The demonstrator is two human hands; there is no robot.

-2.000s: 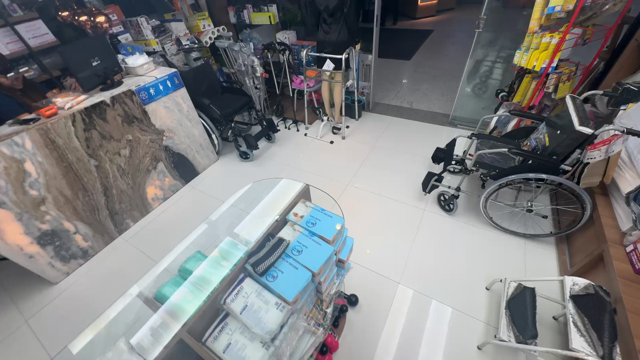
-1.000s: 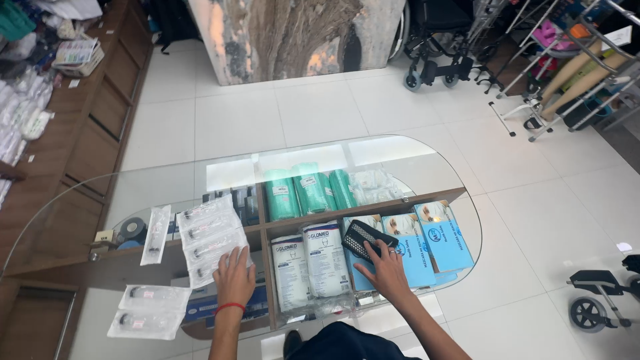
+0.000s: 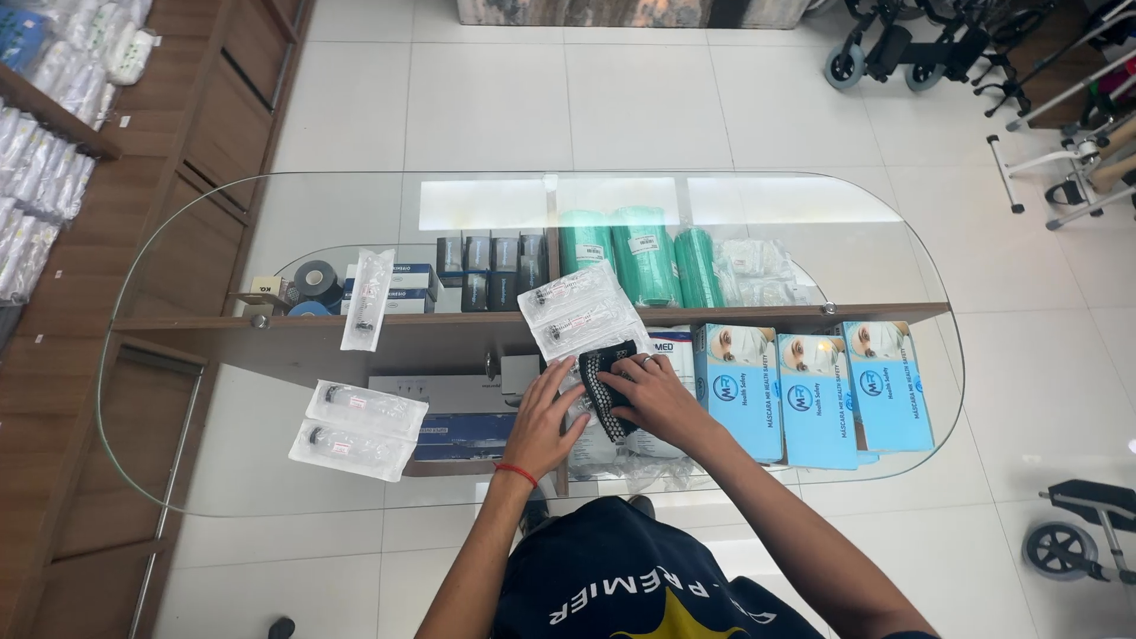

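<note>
My left hand (image 3: pixel 543 424), with a red string at the wrist, rests on the lower end of a strip of packaged syringes (image 3: pixel 581 311). Beside it, my right hand (image 3: pixel 652 395) has its fingers over a black patterned folded fabric item (image 3: pixel 609 390), which overlaps that strip. Whether the fingers grip the fabric or only press on it is unclear. A pair of packaged syringes (image 3: pixel 359 430) lies to the left on the glass tabletop (image 3: pixel 479 497). Above that pair is a single packaged syringe (image 3: pixel 367 300).
Through the glass show blue mask boxes (image 3: pixel 737 390), green rolls (image 3: pixel 645 257), dark small boxes (image 3: pixel 504 271) and tape rolls (image 3: pixel 317 282). A wooden cabinet (image 3: pixel 177 177) with packaged goods stands at left. A wheelchair (image 3: pixel 896 53) is at upper right, another wheeled frame (image 3: pixel 1078 532) at lower right.
The view has swung down over the table. One second ago the black fabric lay near the mask boxes and the syringe strip farther left; now the two overlap between my hands.
</note>
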